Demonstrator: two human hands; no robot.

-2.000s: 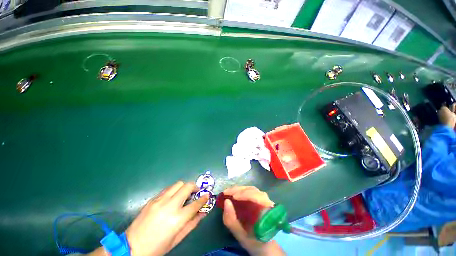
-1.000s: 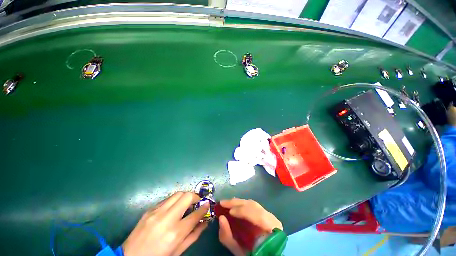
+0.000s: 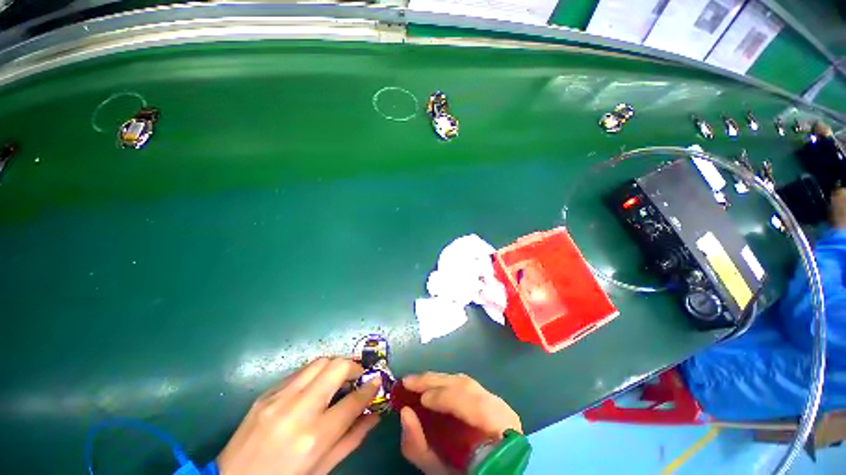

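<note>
An electronic assembly of two joined round parts lies on the green bench at the lower middle. My left hand holds its nearer round part with the fingertips; the farther part shows beyond them. My right hand is closed around a dark red dispensing syringe, its tip end pointing left at the nearer part. The exact tip contact is too small to tell. The syringe's bright green cap is at the bottom edge. A blue wrist strap is partly cut off at my left wrist.
A crumpled white cloth touches a red bin. A black dispenser controller stands to the right, with a clear hose looping around it. The far conveyor belt carries several assemblies. A neighbouring worker's blue sleeve is at right.
The assemblies on the belt have shifted left. The camera view has shifted slightly. Both hands stay at the assembly, the right still holding the syringe beside it.
</note>
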